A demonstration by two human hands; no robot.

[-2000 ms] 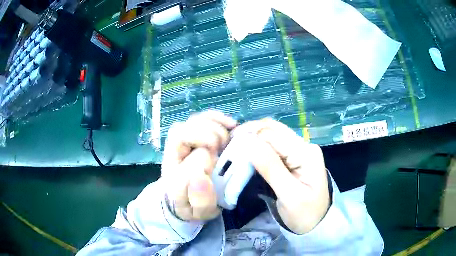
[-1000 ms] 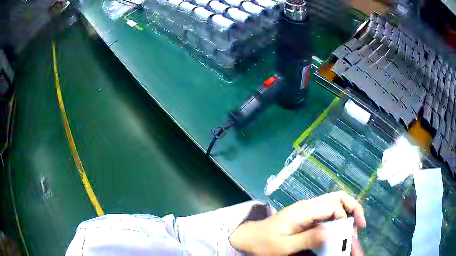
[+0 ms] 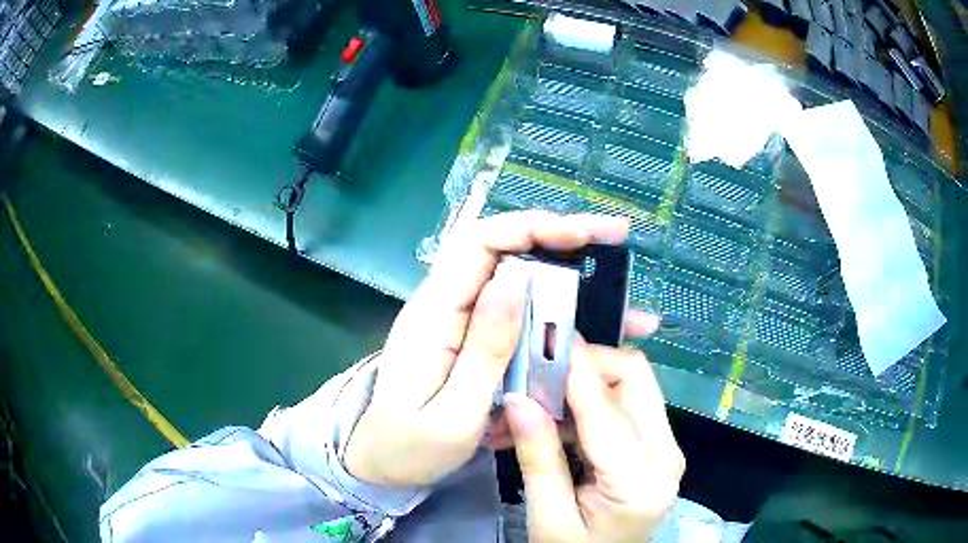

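A silver-grey wrap skin (image 3: 551, 366) with a small dark oval slot lies along a black device body (image 3: 604, 297), whose dark face shows on the right of it. My left hand (image 3: 456, 339) holds the upper and left side, thumb on the wrap, fingers over the top. My right hand (image 3: 605, 445) holds the lower end, thumb and fingers on the wrap's bottom edge. Both hands are bare and hold the piece in front of the bench edge. How far the skin is joined to the body cannot be told.
A clear blister tray (image 3: 706, 228) lies on the green bench. On it are a crumpled white tissue (image 3: 738, 109), a long white strip (image 3: 865, 239) and a white rounded piece (image 3: 580, 34). A black heat gun (image 3: 345, 106) with a cord lies left. Grey parts (image 3: 881, 48) stand at the back.
The view has swung left and then partly back. The piece is turned, and the black body now shows beside the wrap. Both hands are on it and fully in view again.
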